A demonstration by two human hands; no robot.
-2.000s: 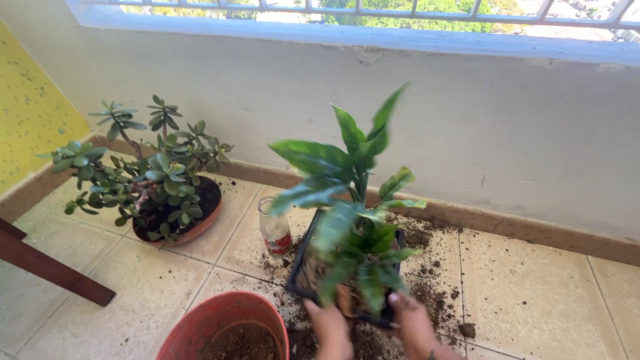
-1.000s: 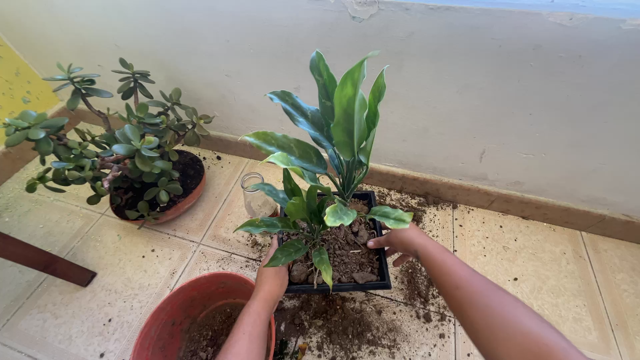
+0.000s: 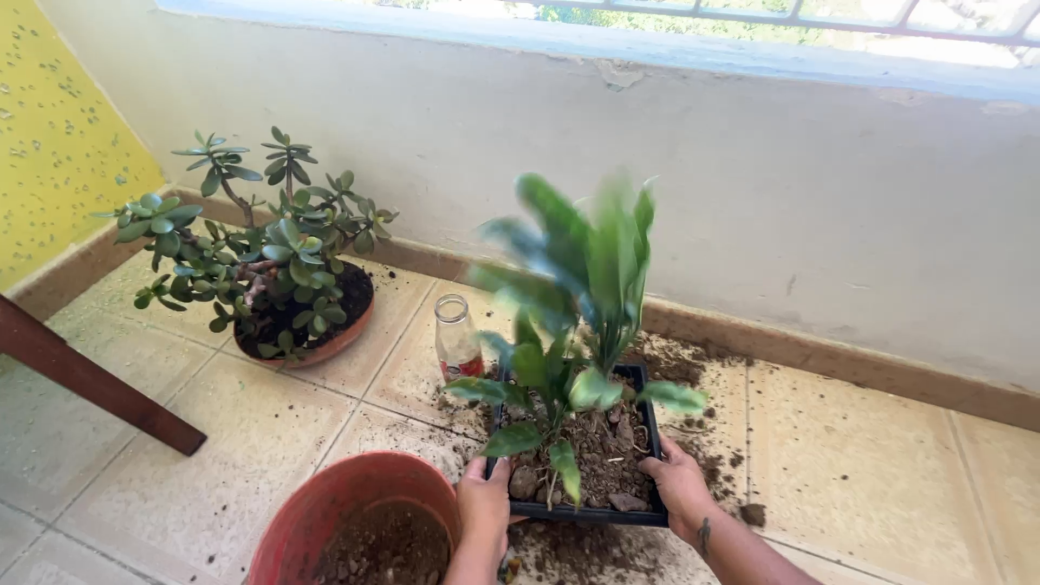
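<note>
A square black plastic planter holds clumpy brown soil and a leafy green plant, whose upper leaves are blurred. My left hand grips the planter's left side near the front corner. On the right side, my right hand has its thumb over the rim and its other fingers partly hidden. Just left of my left hand stands a reddish plastic pot with some soil in the bottom. Behind the planter's left corner is a clear glass bottle with a red label.
A jade plant grows in a shallow terracotta-coloured bowl at the left. A dark wooden leg juts in from the left edge. Loose soil lies scattered on the tiles along the wall.
The leaves have shifted and now blur. Both hands are at the planter's sides, as a second ago; the right thumb now rests over the rim. The view has tilted up again.
</note>
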